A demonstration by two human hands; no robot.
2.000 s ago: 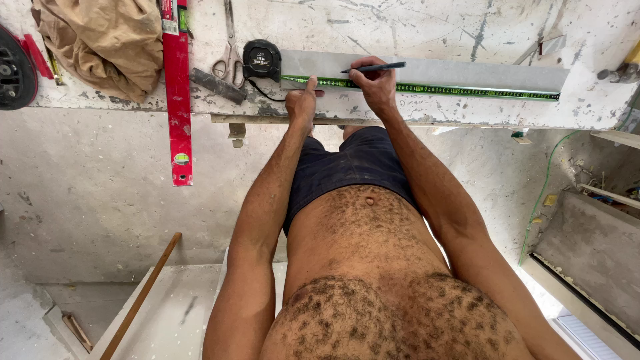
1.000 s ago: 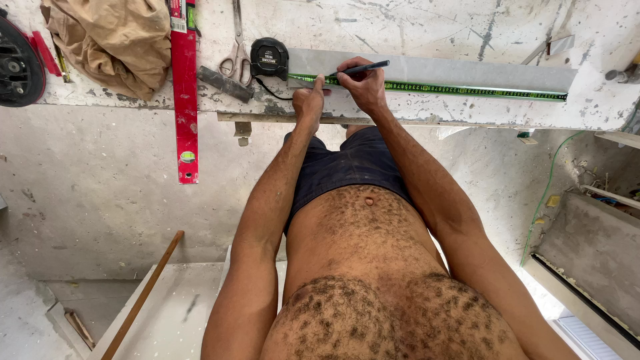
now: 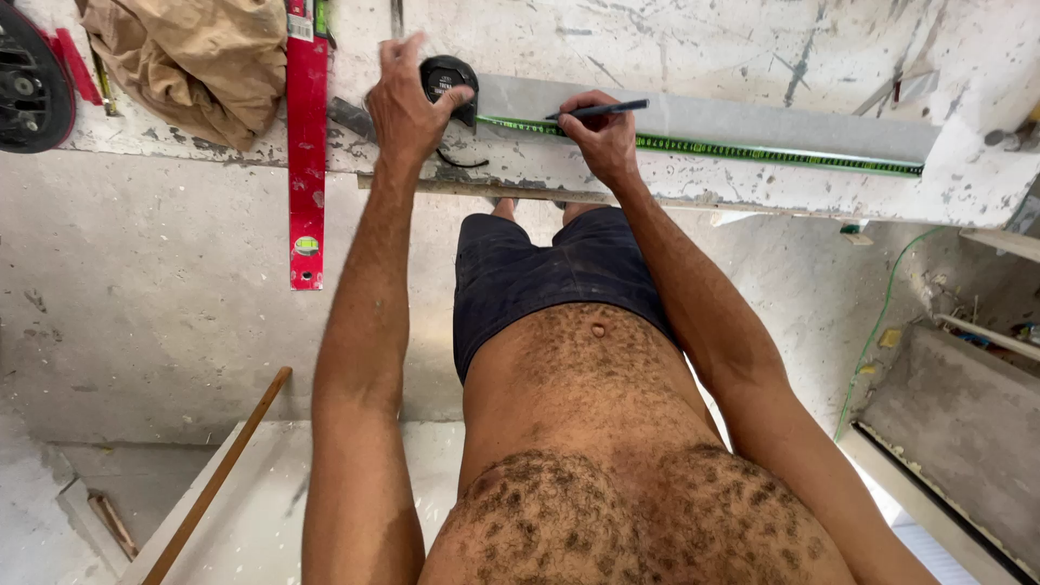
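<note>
A black tape measure [image 3: 443,85] lies on the paint-worn bench, its green blade [image 3: 731,152] drawn out to the right along the near edge of a flat grey strip [image 3: 699,114]. My left hand [image 3: 406,106] is at the left side of the tape case, fingers spread, the thumb over the case; whether it touches is unclear. In my right hand [image 3: 601,134] is a dark pen or pencil [image 3: 613,108], its tip at the blade near the case. A black cord [image 3: 461,162] curls below the case.
Left of my hands, a red spirit level [image 3: 306,162] overhangs the bench's near edge. Beyond it lie a brown cloth [image 3: 191,65] and a round black tool base [image 3: 31,81]. A dark grey bar [image 3: 352,119] rests beside my left wrist. Paint scraps and small items lie at the bench's right.
My left hand has left the blade and moved left to the tape case, its fingers now spread. My right hand still holds the pen or pencil at the blade.
</note>
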